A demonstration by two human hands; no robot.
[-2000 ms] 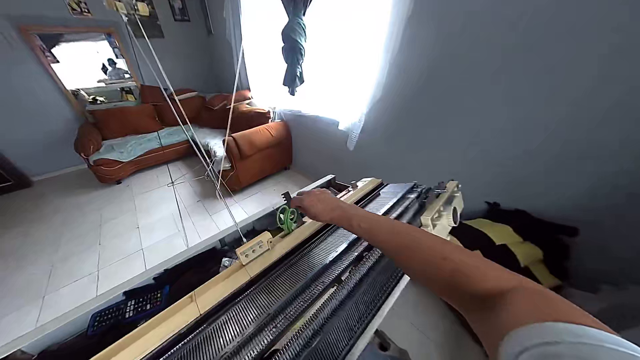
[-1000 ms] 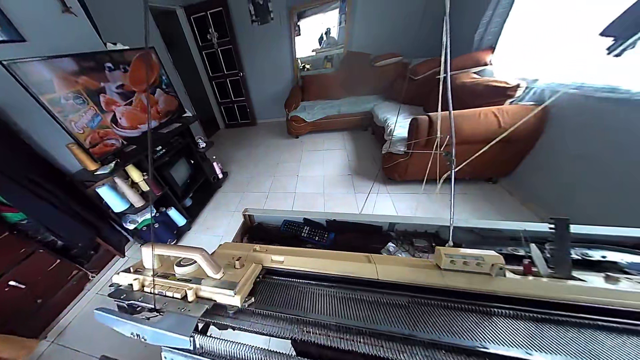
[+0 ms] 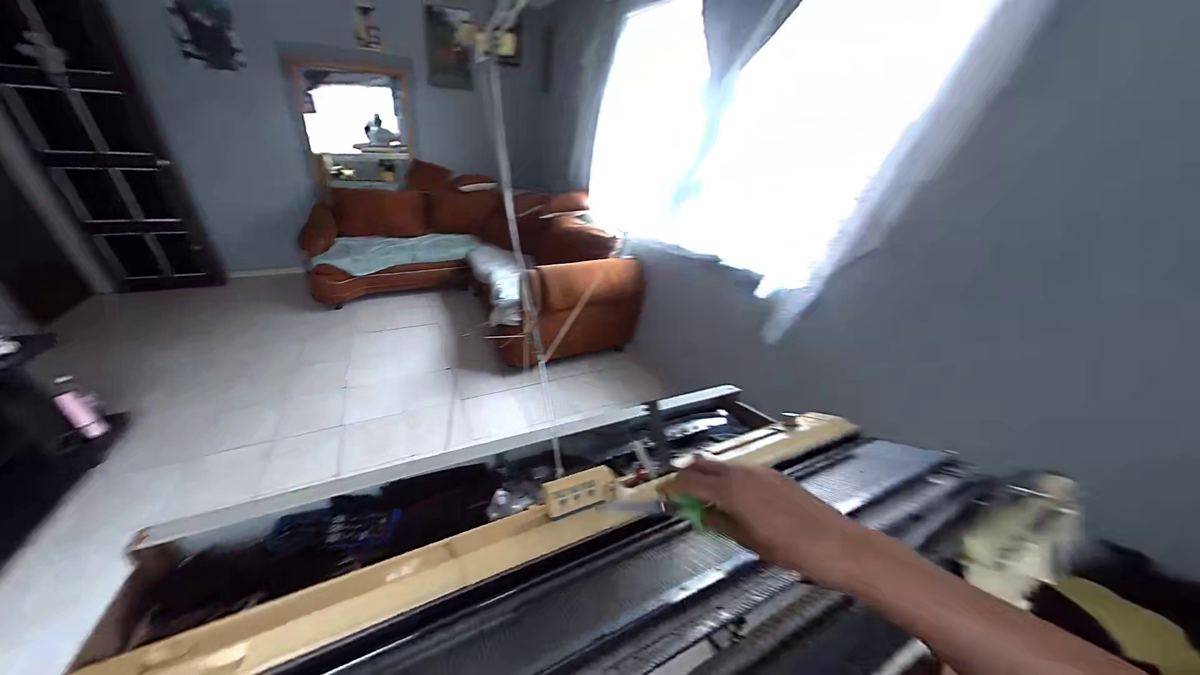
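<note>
My right hand [image 3: 741, 502] reaches in from the right over the knitting machine, blurred by motion, with green-handled scissors [image 3: 689, 509] in its grip. The blades point left toward the cream row counter [image 3: 579, 491] on the machine's back rail. Below the hand runs the dark needle bed [image 3: 600, 591] of the knitting machine. A dark upright piece [image 3: 656, 433] stands just behind the hand. White yarn [image 3: 514, 216] runs down from an overhead tension mast to the area by the counter. My left hand is out of view.
Behind the rail, an open trough [image 3: 422, 511] holds dark cloth and small items. A cream carriage [image 3: 1022, 534] sits at the machine's right end, beside yellow and black fabric [image 3: 1125, 614]. An orange sofa [image 3: 581, 300] stands across the tiled floor, near a bright window [image 3: 797, 122].
The view swung left and then back right. My right hand, out of view one second ago, is over the machine again. The green scissors, by the hand two seconds ago, are now in its grip.
</note>
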